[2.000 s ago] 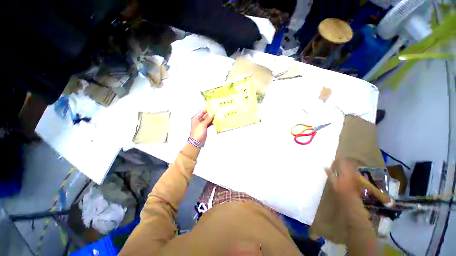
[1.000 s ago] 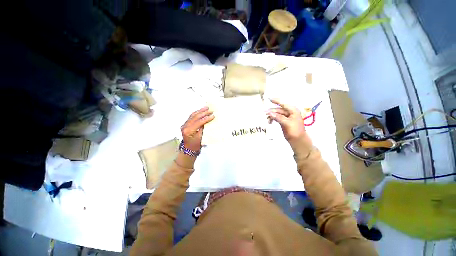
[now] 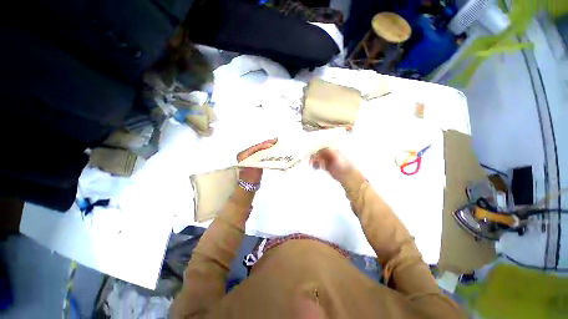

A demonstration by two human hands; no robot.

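Note:
A pale beige fabric panel (image 3: 296, 149) with dark lettering near its front edge is held at the middle of the white table, its front edge lifted and bent. My left hand (image 3: 254, 159) holds the panel's left end. My right hand (image 3: 330, 162) is at its right end with fingers bent onto it; the exact grip is blurred. A small beige pile of pressed pieces (image 3: 213, 194) lies beside my left wrist. A thicker stack of beige panels (image 3: 332, 103) lies beyond the held panel. The yellow template is not visible.
Scissors (image 3: 411, 163) lie on the white table (image 3: 386, 205) at right. The iron (image 3: 482, 215) is parked at the brown pad's (image 3: 464, 168) right side, with cables trailing right. Cloth bundles (image 3: 115, 156) lie at left. A round stool (image 3: 391, 27) stands behind the table.
The yellow template seen two seconds ago is out of sight. My right hand has come from the iron to the panel. Since one second ago, the panel's lettered edge has lifted and bent.

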